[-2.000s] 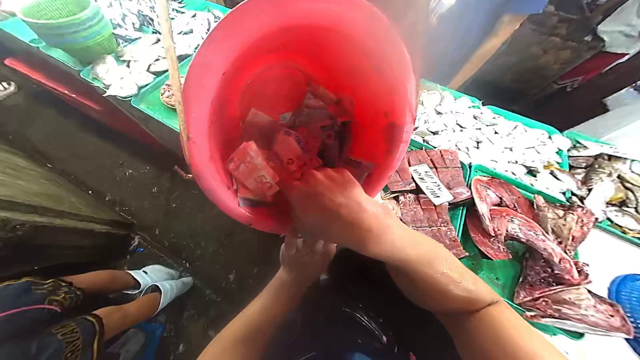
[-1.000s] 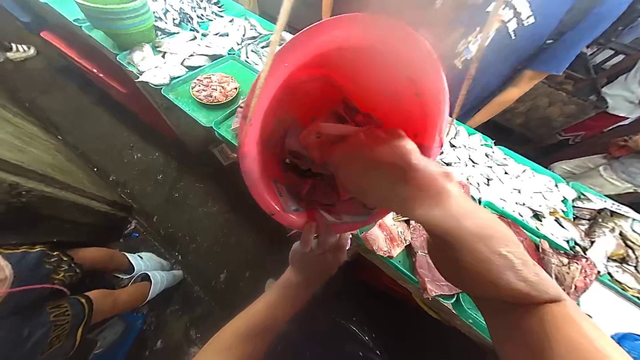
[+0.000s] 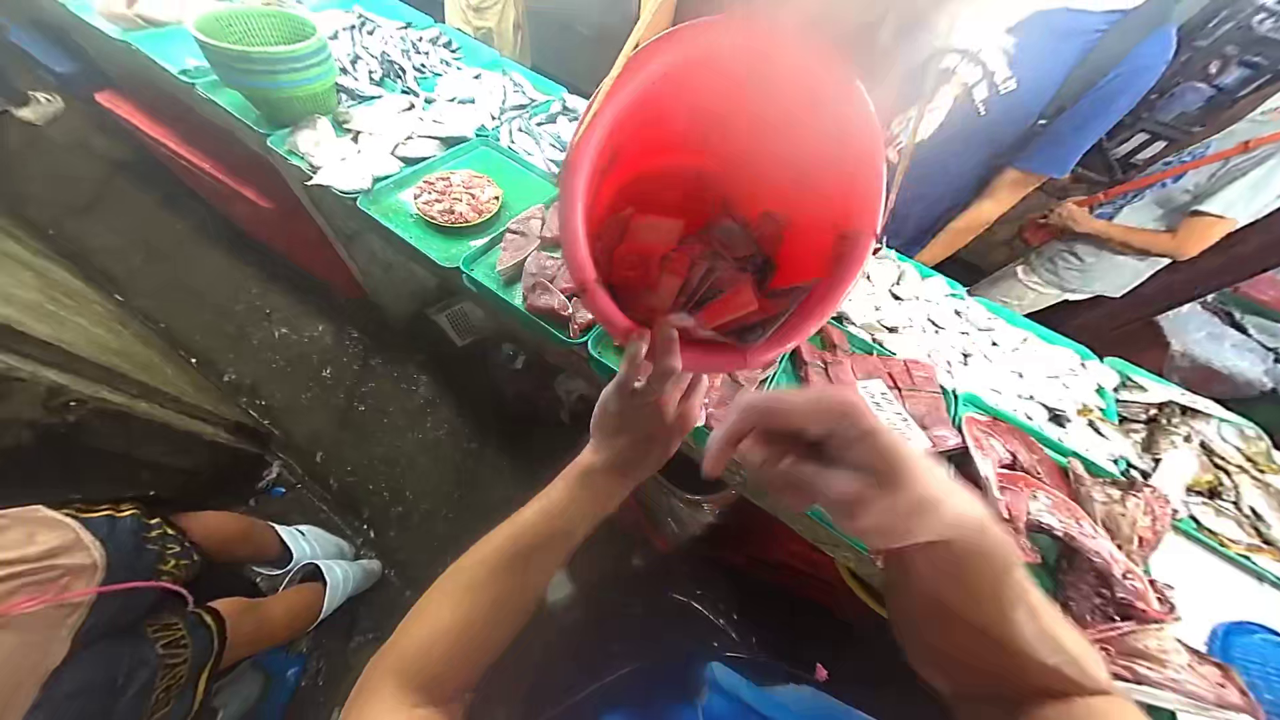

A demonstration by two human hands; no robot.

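Observation:
A red plastic bucket (image 3: 725, 190) hangs tilted toward me by cords, with banknotes (image 3: 700, 270) heaped inside its bottom. My left hand (image 3: 650, 405) grips the bucket's lower rim, its fingers up against a note near the edge. Below and to the right of the rim is my right hand (image 3: 835, 455), blurred, with fingers curled. Whether anything is between those fingers cannot be made out. Beyond it, cut red fish meat (image 3: 915, 390) lies on a green tray, with a small card bearing writing on top.
Green trays (image 3: 440, 240) of fish line the stall diagonally. Stacked green baskets (image 3: 265, 60) stand at the upper left. Larger meat pieces (image 3: 1070, 530) lie at the right. A person in a blue shirt (image 3: 1050, 90) stands behind the stall; another person's boots (image 3: 325, 565) are at the lower left.
My right hand has come out of the bucket and now is below its rim. My left hand stays at the rim. The bucket has swung, and more of the notes inside show than one second ago.

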